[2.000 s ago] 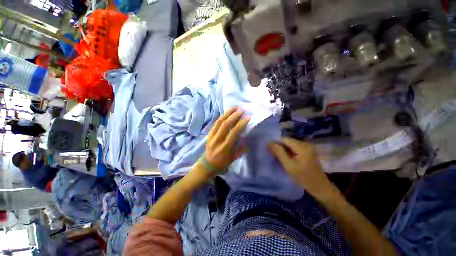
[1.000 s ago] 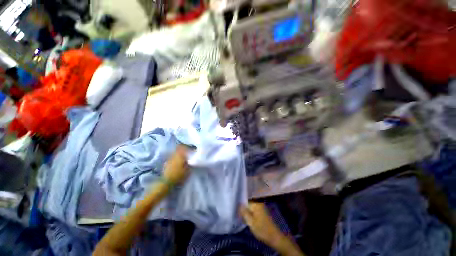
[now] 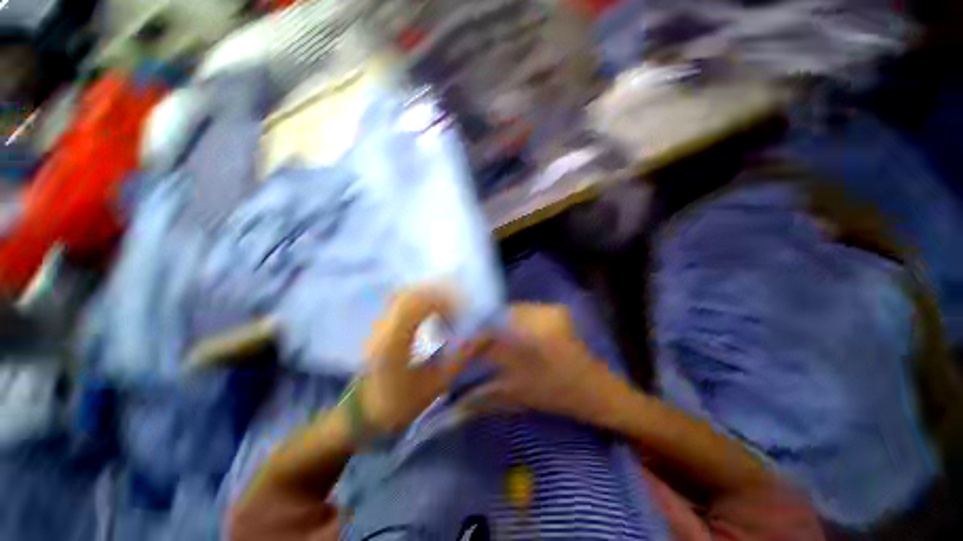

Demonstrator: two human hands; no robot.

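A light blue shirt piece (image 3: 428, 201) stretches from the sewing machine (image 3: 507, 95) down over the table's front edge towards the lap. The frame is badly blurred. My left hand (image 3: 407, 354) pinches the cloth near its lower end, with thumb and fingers curved around a small gap. My right hand (image 3: 533, 354) is close beside it, fingers on the same cloth end. Both hands are just above the checked apron (image 3: 560, 465). The needle area is too blurred to make out.
Light blue cloth lies heaped (image 3: 285, 238) at the left of the table. A red plastic bag (image 3: 79, 174) is at far left. Blue garments fill a brown-rimmed container (image 3: 781, 338) at the right. The table edge (image 3: 591, 192) slants below the machine.
Both hands have come together at the lower end of the cloth, off the table. The view has tilted down and right, so the machine shows higher and the right container more fully.
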